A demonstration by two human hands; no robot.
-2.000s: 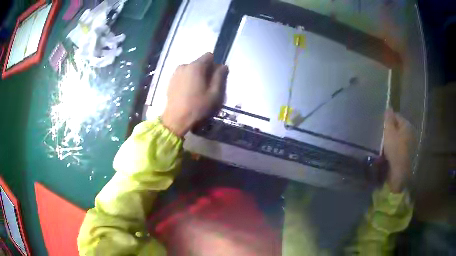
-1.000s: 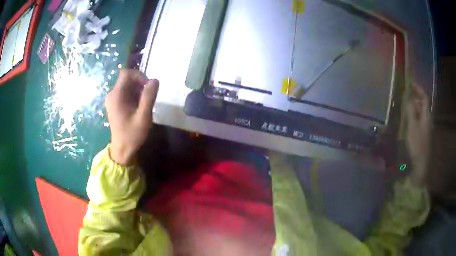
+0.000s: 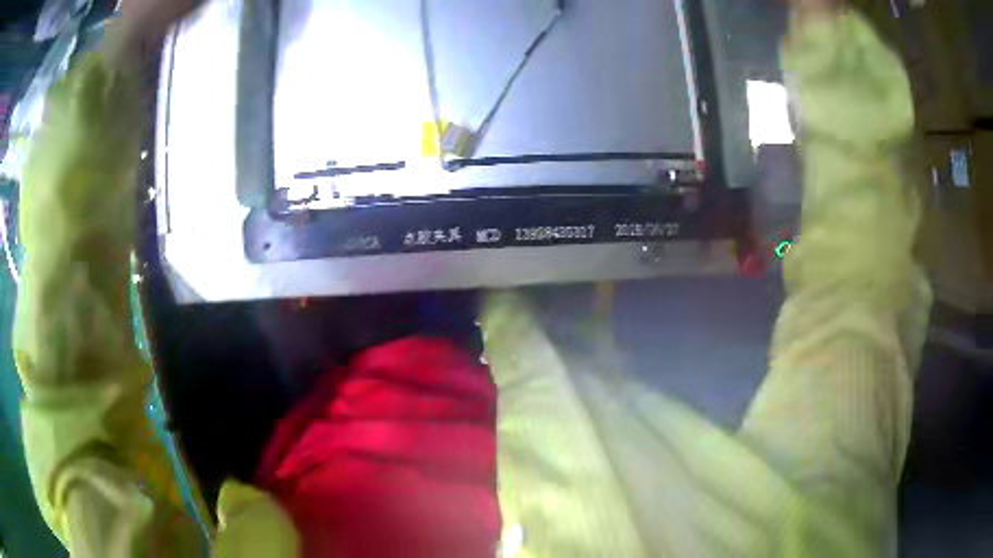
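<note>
The display panel point(image 3: 588, 87) lies face down or back up, I cannot tell which, in the dark dispensing fixture point(image 3: 425, 234) with white lettering on its front bar. A yellow tape tab point(image 3: 431, 138) and a thin dark cable point(image 3: 512, 74) show on the panel. The panel's far part is cut off by the top edge. My left hand point(image 3: 152, 15) is blurred and cut off at the top left, beyond the fixture's left side. My right hand point(image 3: 814, 7) is barely in view at the top right. The fingers of both hands are hidden.
The pale machine bed point(image 3: 201, 164) shows left of the fixture and along its front. A green light point(image 3: 783, 250) glows beside the fixture's front right corner. Part of the green bench point(image 3: 11, 436) shows at the far left.
Both hands have moved away from the fixture's near sides toward the top edge. The view has shifted, so the fixture sits further left and higher, and the bench items have mostly left the picture.
</note>
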